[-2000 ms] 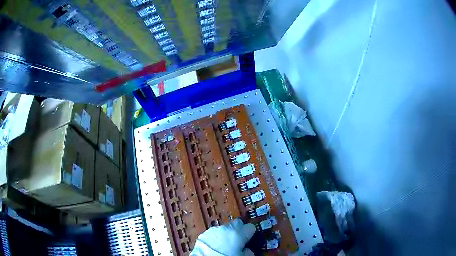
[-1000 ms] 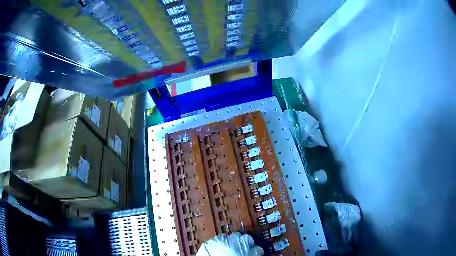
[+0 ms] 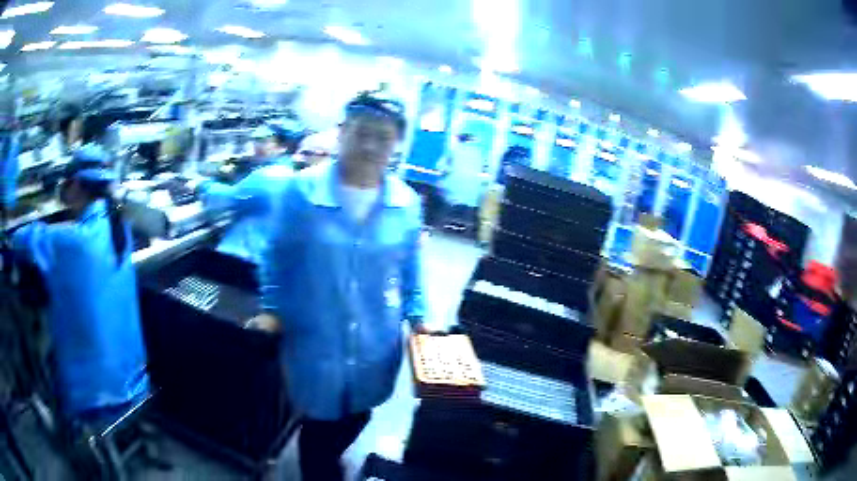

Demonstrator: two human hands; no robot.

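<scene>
Neither of my hands is in the picture. Nearest in front are black crates [image 3: 503, 442], stacked, with silver ribbed rows [image 3: 531, 390] in the open top one. A reddish block with a pale, dotted top [image 3: 446, 361] sits at the crates' left edge, beside a standing person's hand; whether the hand grips it is unclear. An open cardboard box [image 3: 681, 437] with flaps out stands at the lower right, with clear crumpled plastic [image 3: 738, 437] in it. The picture is blurred.
A person in a blue coat [image 3: 343, 282] stands facing me. Another dark crate stack [image 3: 211, 357] is at the left, beside a person in blue [image 3: 85, 291]. Taller black crates [image 3: 550, 221] stand behind, with cartons [image 3: 630, 301] to their right.
The view has swung up and away from the bench to the room. The jig on the perforated plate, the screen frame and the white-gloved hand have left the picture.
</scene>
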